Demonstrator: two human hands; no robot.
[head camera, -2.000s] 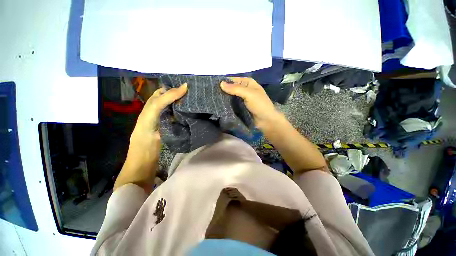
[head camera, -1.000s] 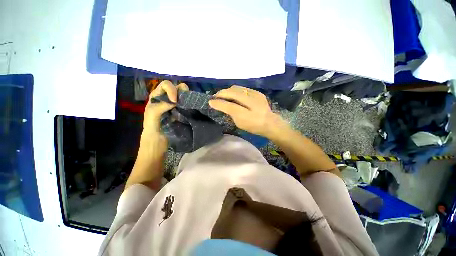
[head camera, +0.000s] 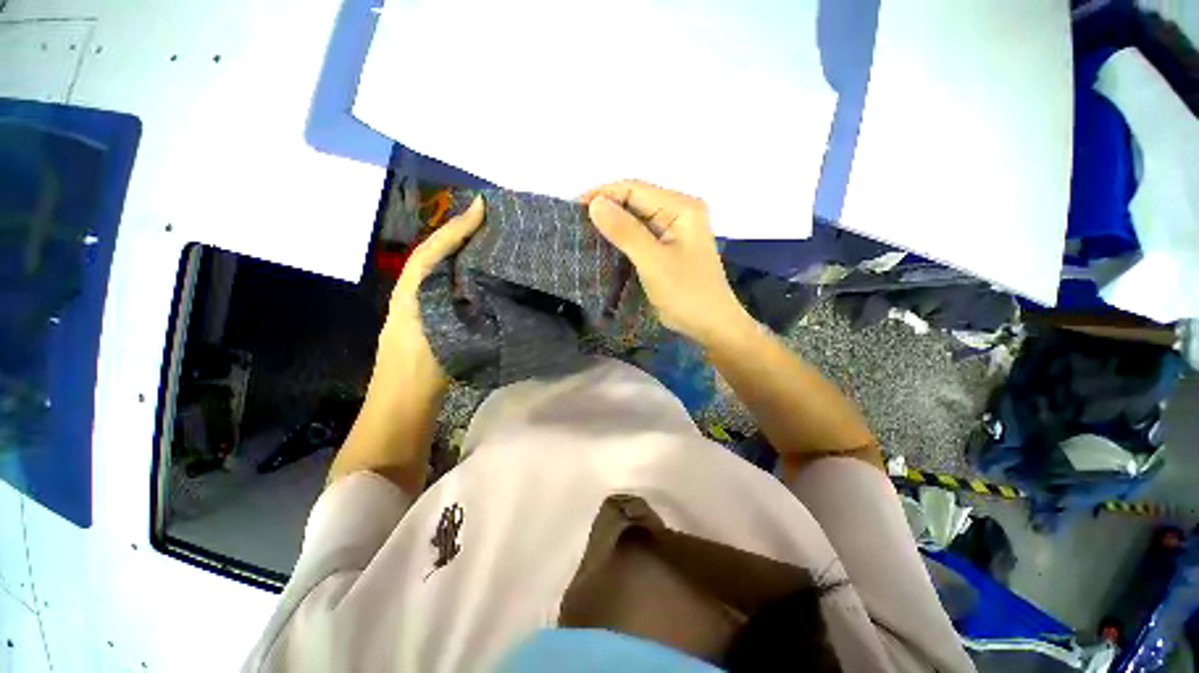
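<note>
A dark grey pinstripe cloth piece (head camera: 533, 246) is held bunched and folded between my two hands, close in front of my body at the table's near edge. My left hand (head camera: 661, 250) grips its right end, thumb on top. My right hand (head camera: 445, 256) grips its left end, thumb on top. The rest of the cloth hangs in dark folds below. Beyond it, a white backing piece (head camera: 605, 99) lies on the blue template (head camera: 345, 86), whose blue rim shows at both sides.
Another white piece (head camera: 966, 132) lies at the right. A dark opening (head camera: 263, 408) is in the white table (head camera: 237, 145) at left, beside a dark blue sheet (head camera: 53, 302). Dark cloth heaps (head camera: 1085, 408) lie on the speckled floor (head camera: 907, 394) at right.
The view has turned, so the table and white pieces appear tilted and shifted right. My hands closed in on the cloth's edge a second ago and are now farther apart, with the striped part spread between them.
</note>
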